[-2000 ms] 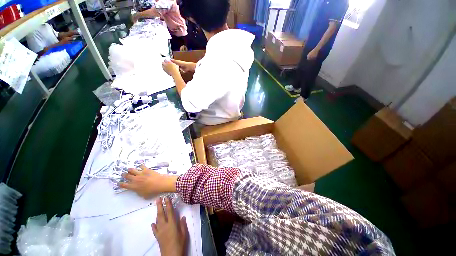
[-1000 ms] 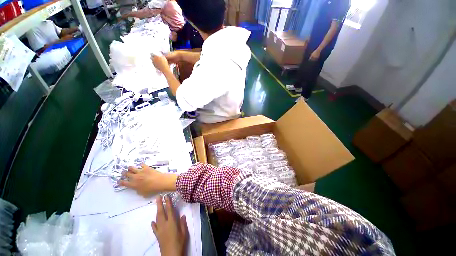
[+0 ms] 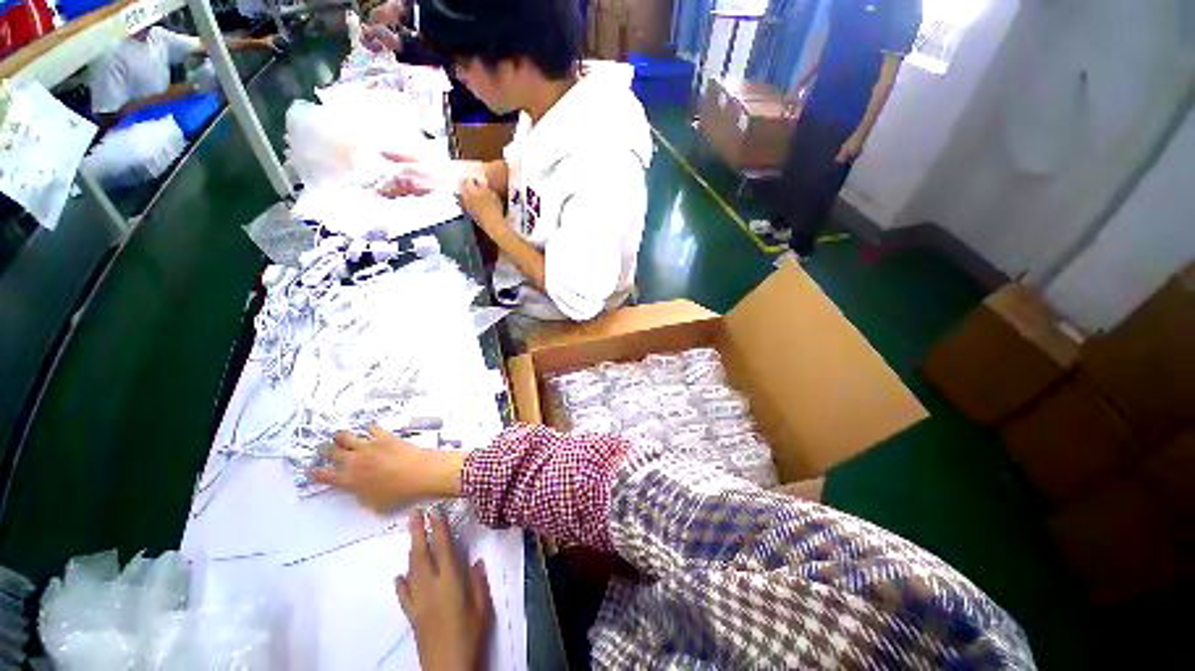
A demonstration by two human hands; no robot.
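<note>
My right hand [image 3: 383, 472], in a checked sleeve, lies palm down at the near edge of a pile of thin white cables [image 3: 360, 334]. Its fingertips touch cables; whether they grip one is hidden. My left hand [image 3: 446, 603] lies below it, cut off by the bottom edge, fingers apart on the white paper cover [image 3: 341, 596]. A small shiny clear or white item shows between the hands, too blurred to name. Clear poly bags [image 3: 112, 616] lie in a heap at the lower left. Packed clear bags [image 3: 662, 400] fill rows in the open carton [image 3: 819, 374].
The open carton stands against the bench's right side, under my right sleeve. A coworker in white [image 3: 590, 197] is beyond it. Another person [image 3: 839, 118] stands near a carton [image 3: 750, 121] on a trolley. Brown cartons [image 3: 1009, 347] stand by the right wall. A shelf frame [image 3: 243, 105] is at left.
The coworker in white has turned towards the bench, and that person's hands have moved. The standing person's arm has shifted. My hands have hardly moved.
</note>
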